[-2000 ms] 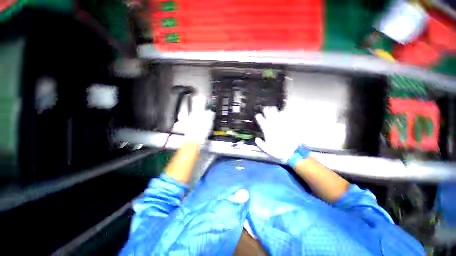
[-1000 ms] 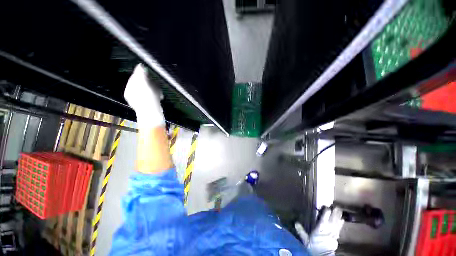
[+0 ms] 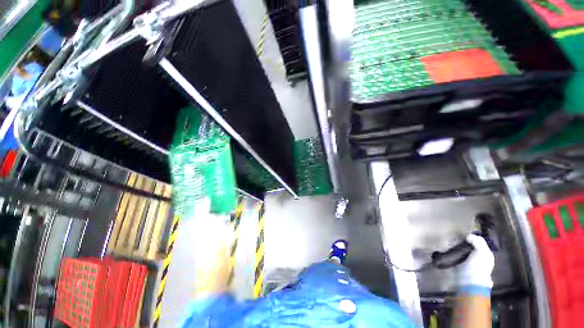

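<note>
My left hand (image 3: 206, 214), white-gloved and blurred, holds the near edge of a large green circuit board (image 3: 203, 168) at the black magazine rack's (image 3: 121, 106) open end. The board stands mostly outside the rack; its far end reaches the slots. My fingers are not clear. My right hand (image 3: 477, 261), white-gloved, is closed around part of a black barcode scanner (image 3: 451, 255) with a cable, over the metal conveyor surface at the lower right.
More tall black racks (image 3: 221, 83) stand ahead, with green boards (image 3: 310, 166) low between them. A black tote (image 3: 461, 106) of green boards sits upper right. Red trays (image 3: 96, 291) are lower left, a red compartment tray (image 3: 563, 256) at right. A person's blue sleeve (image 3: 24, 80) shows far left.
My left hand has come down from the rack and now has a green board. My right hand has moved onto the scanner. The view has shifted, bringing the black tote into sight.
</note>
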